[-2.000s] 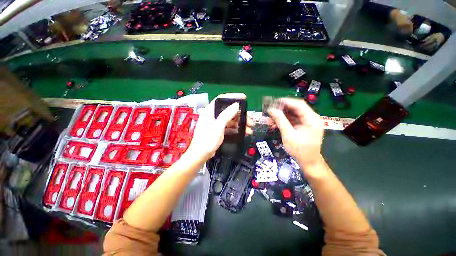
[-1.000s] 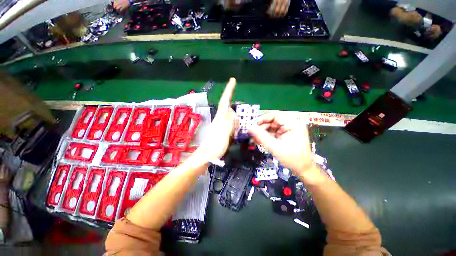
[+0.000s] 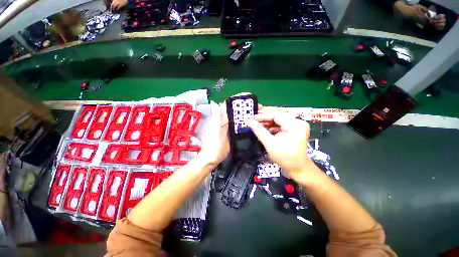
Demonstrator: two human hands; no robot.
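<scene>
My left hand [image 3: 217, 135] holds a black front housing [image 3: 244, 143] upright above the bench, with its fingers partly hidden behind it. A pale keypad [image 3: 243, 114] with dark-marked keys lies on the upper part of the housing. My right hand [image 3: 284, 140] has its thumb and fingertips at the keypad's lower right edge. Whether the fingers still pinch the keypad or only press on it is hard to tell. Another black housing [image 3: 237, 183] lies on the bench below my hands, beside a pile of small parts [image 3: 289, 188].
A clear tray [image 3: 59, 150] of red front housings [image 3: 90, 196] is at left. Beyond the bench runs a green conveyor belt [image 3: 166, 75] with part-assembled phones [image 3: 346, 83]. A dark reddish panel [image 3: 383, 112] hangs at right. Another person's hands [image 3: 425, 16] show at top right.
The black housing in my left hand has turned into view, and the keypad now lies on it under my right fingertips. Phones on the belt have shifted to the right.
</scene>
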